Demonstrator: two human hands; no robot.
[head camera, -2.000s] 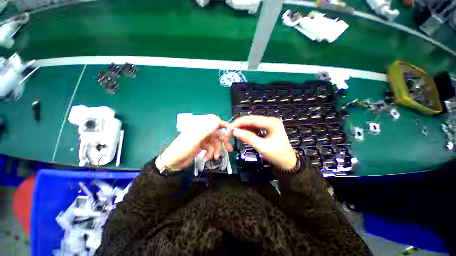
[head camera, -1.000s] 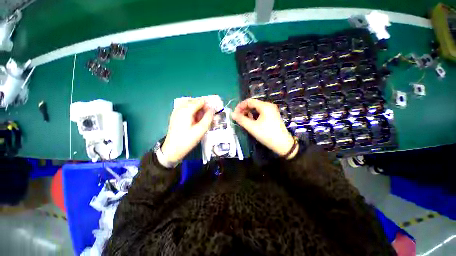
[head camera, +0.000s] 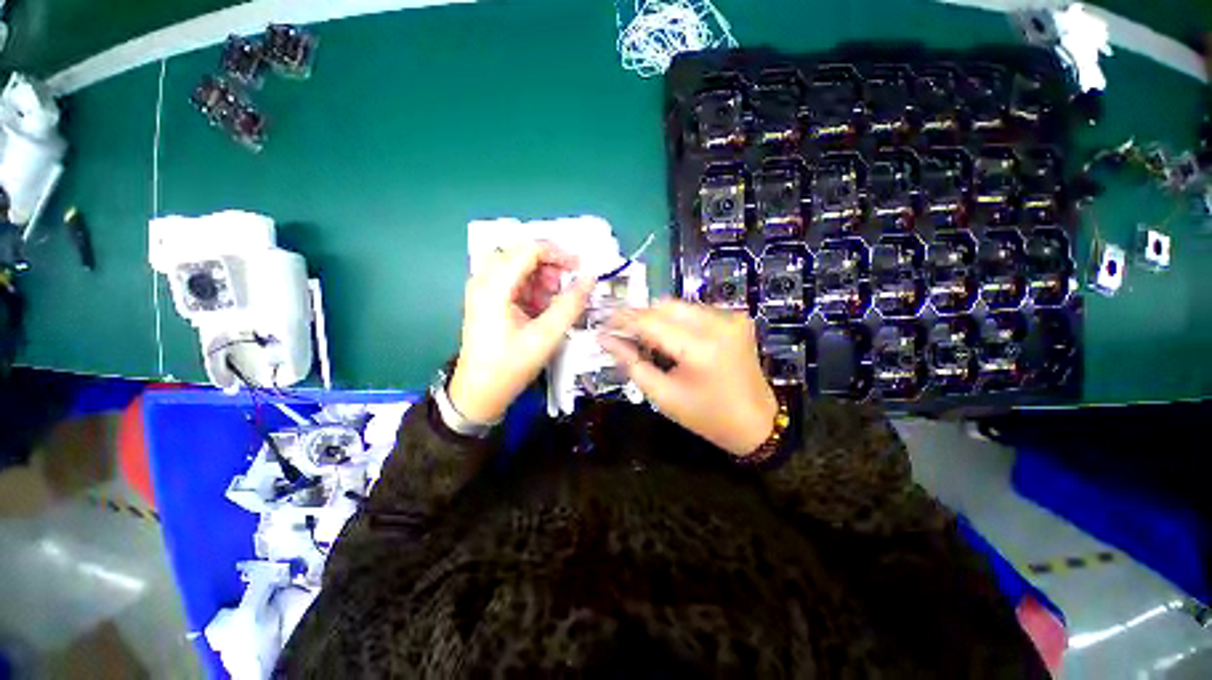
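Note:
A white camera housing (head camera: 576, 239) lies on the green bench in front of me, partly covered by both hands. My left hand (head camera: 512, 326) is at its left side, with thumb and fingertips pinched on a thin dark and white wire (head camera: 625, 263) that sticks up to the right. My right hand (head camera: 705, 365) is over the housing's right side, fingers bent and a little blurred; whether it grips anything cannot be told. The housing's lower end (head camera: 585, 369) shows between the hands.
A black tray (head camera: 681, 173) of camera modules lies at the right. Another white camera (head camera: 246, 299) stands at the left, above a blue bin (head camera: 186, 465) of white housings. Loose dark modules (head camera: 230, 109) lie far left, a white cable bundle (head camera: 665, 33) behind, small light boards (head camera: 1154, 249) far right.
The view has tilted down and closer to the bench. My right hand has moved from the wire's upper part down onto the housing. My left hand stays pinched at the wire.

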